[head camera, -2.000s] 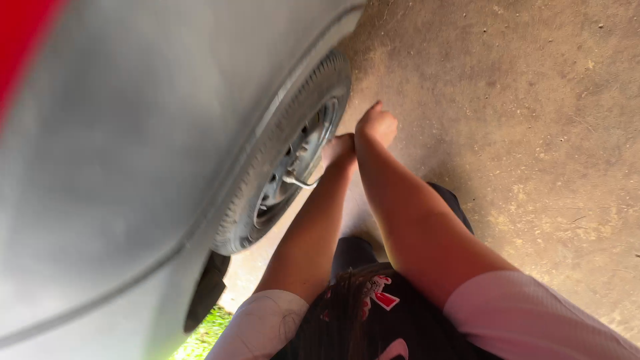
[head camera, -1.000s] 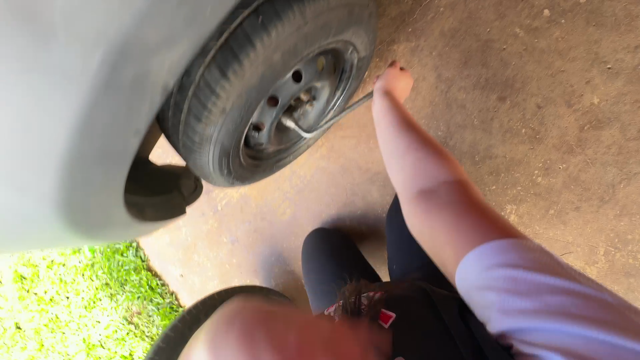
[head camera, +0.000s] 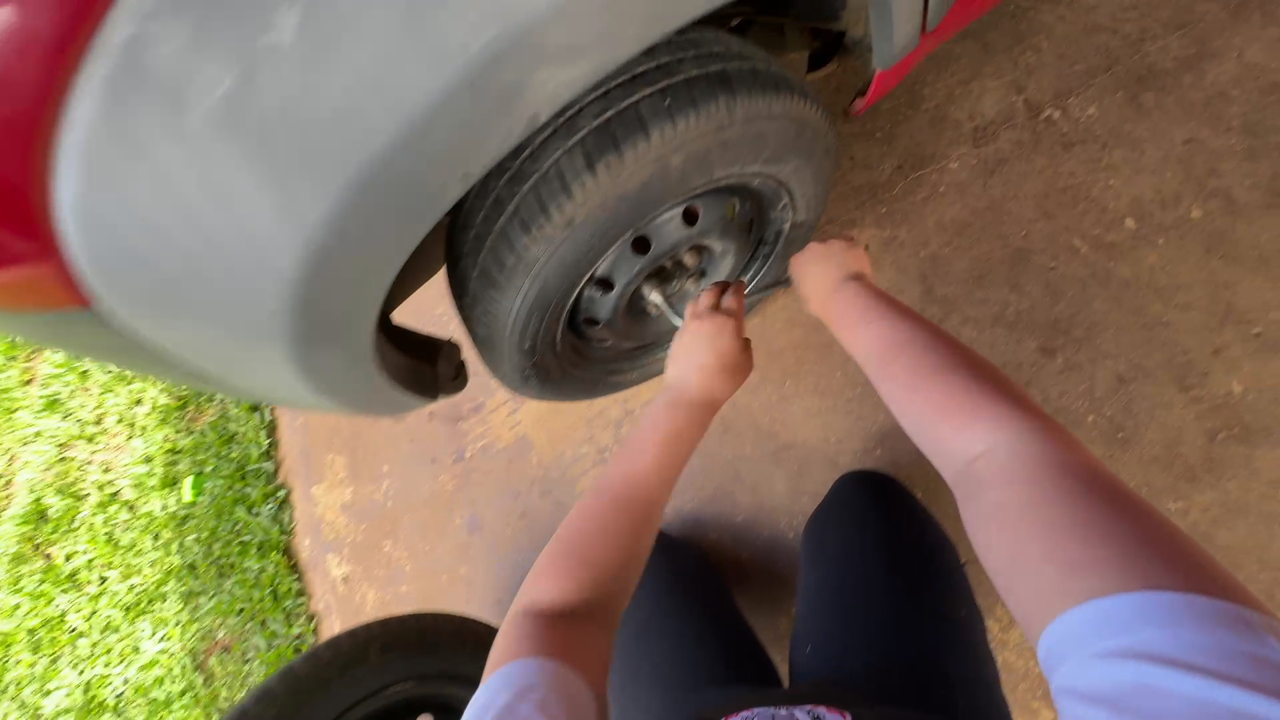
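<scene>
A lug wrench (head camera: 668, 308) has its bent socket end on a lug nut near the centre of the steel wheel rim (head camera: 620, 262), within the black car tyre (head camera: 545, 210). My right hand (head camera: 828, 272) grips the far end of the wrench's bar, just off the tyre's edge. Over the lower part of the rim is my left hand (head camera: 710, 345), fingers curled at the bar near the wrench's bend; how tightly it holds is hard to see.
The grey wheel-arch cladding (head camera: 290, 180) of a red car surrounds the tyre. A second tyre (head camera: 400, 650) lies by my left arm. Grass (head camera: 140, 520) borders the brown concrete floor (head camera: 420, 480) at left. My knees (head camera: 875, 540) are below the hands.
My left hand, low and blurred away from the wheel one second ago, has come up to the wrench. My right hand stays at the bar's end. The view now takes in more of the car.
</scene>
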